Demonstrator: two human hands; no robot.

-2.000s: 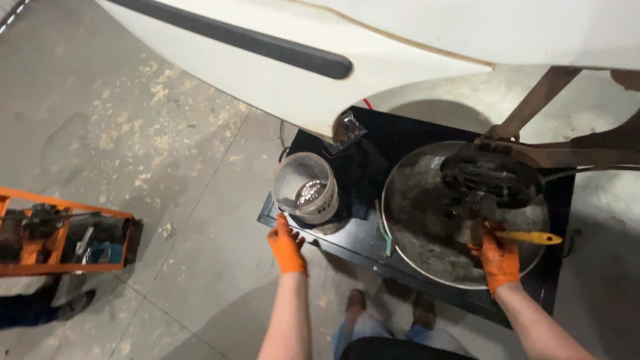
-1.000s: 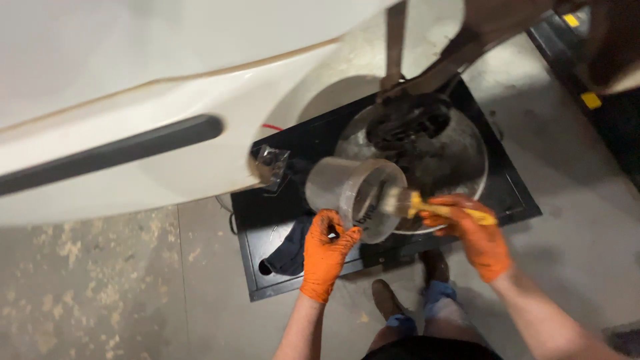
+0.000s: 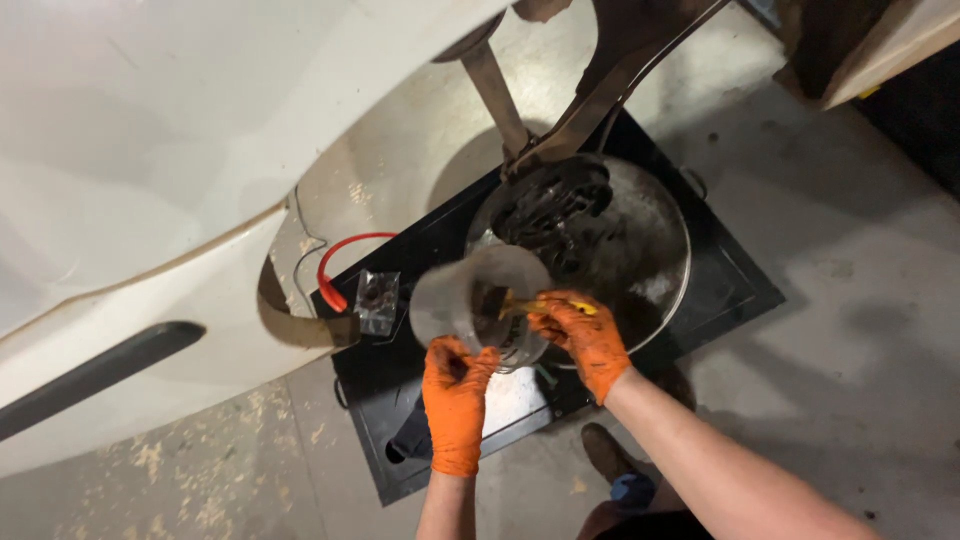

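My left hand [image 3: 459, 397], in an orange glove, grips the near rim of a translucent plastic tub [image 3: 442, 300], which is tilted over a black tray table. In my orange-gloved right hand [image 3: 581, 334] is a paintbrush [image 3: 525, 305] with a yellow handle; its dark bristles are inside the tub's mouth. Just behind and to the right sits a wide round metal pan [image 3: 660, 277], wet and dark inside. Above the pan hangs a dirty black hub or brake part [image 3: 555, 199], joined to brown suspension arms [image 3: 495, 97].
A white vehicle body panel [image 3: 187, 135] fills the upper left. On the black table [image 3: 367, 427] lie a clear plastic packet [image 3: 377, 300] and a dark cloth [image 3: 412, 435]. A red hose [image 3: 337, 255] curves beside its far edge. My shoe [image 3: 606, 450] is on the concrete floor below.
My left hand took hold of the tub, which stood on the table, and lifted it. My right hand moved the brush from over the pan into the tub. The view has turned.
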